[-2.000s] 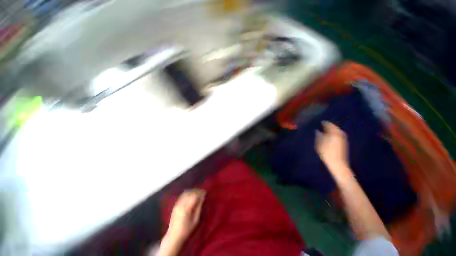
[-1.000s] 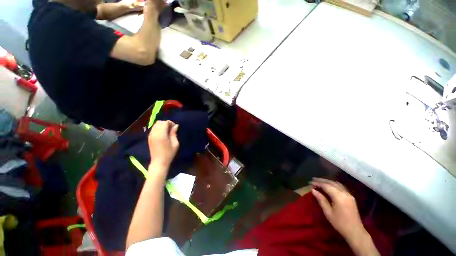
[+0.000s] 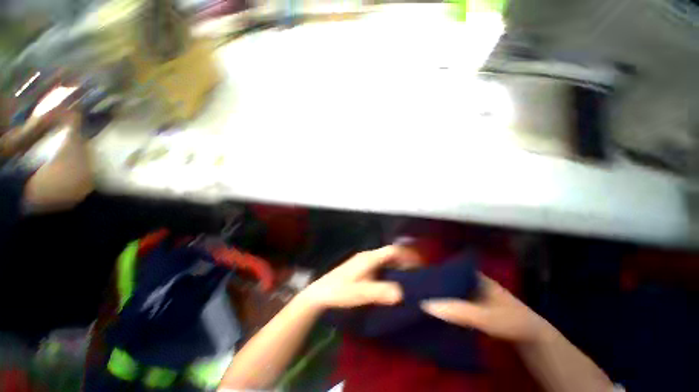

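Observation:
A navy cut piece (image 3: 429,325) lies over my lap, held between both hands. My left hand (image 3: 356,285) grips its left upper part, thumb on top. My right hand (image 3: 490,310) grips its right side, thumb on top. The hidden fingers are behind the cloth. The red cloth (image 3: 368,371) covers my lap beneath the piece. The picture is blurred.
The white table (image 3: 368,153) runs across in front, with the smartphone (image 3: 589,122) and sewing machine (image 3: 621,46) at the right. A navy pile (image 3: 172,295) with neon strips sits at the left. Another person's arm (image 3: 65,172) is at the far left.
My left hand has come from the left pile to my lap. Both hands now hold a navy piece; my right hand was empty before. The view has turned right.

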